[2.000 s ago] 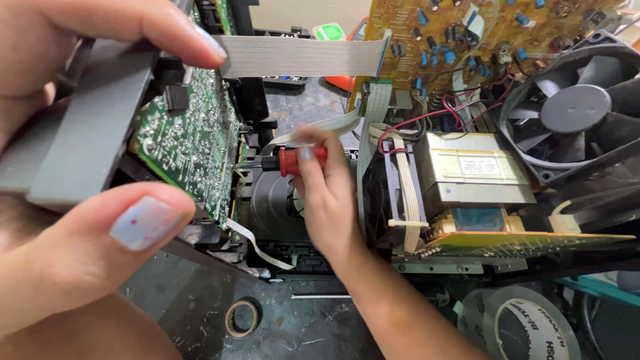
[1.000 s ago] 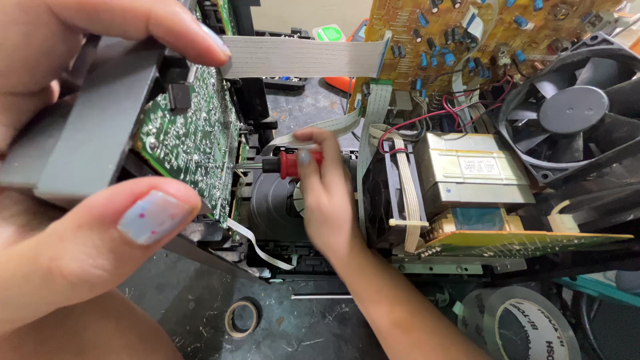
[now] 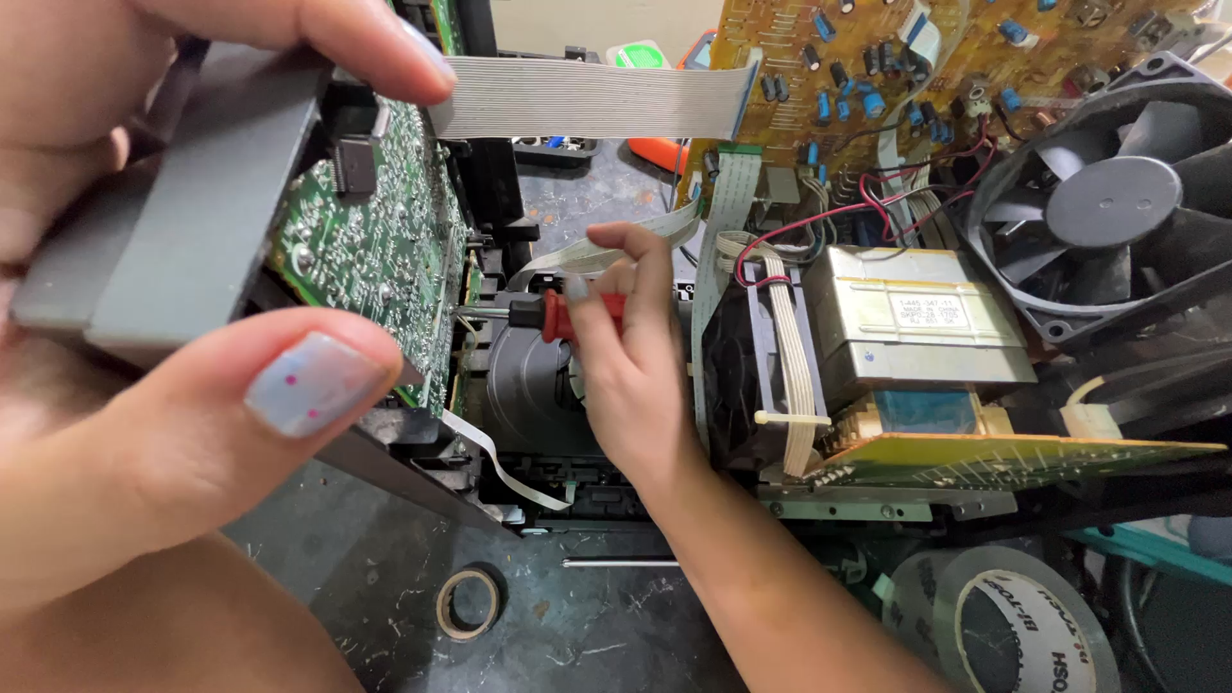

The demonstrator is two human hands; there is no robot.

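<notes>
At the left, my left hand (image 3: 192,452) grips the dark grey plastic housing (image 3: 207,207) of an opened electronic device, thumb below and index finger above. A green circuit board (image 3: 371,260) stands beside that housing. My right hand (image 3: 635,356) holds a screwdriver (image 3: 553,316) by its red and black handle, its shaft pointing left to the edge of the green board; the tip's exact seat is hidden. Behind the right hand lies a dark round disc mechanism (image 3: 525,375). A wide flat ribbon cable (image 3: 597,99) joins the green board's side to an amber circuit board (image 3: 799,87).
Right of my wrist are a metal-cased transformer (image 3: 914,318), a bundle of pale wires (image 3: 791,366) and a black cooling fan (image 3: 1107,202). A small tape roll (image 3: 469,604), a metal rod (image 3: 621,563) and a large clear tape roll (image 3: 1035,626) lie at the near side.
The fingers of my right hand have shifted on the screwdriver's handle; the index finger is now raised and curled above it. My left hand keeps its hold on the housing.
</notes>
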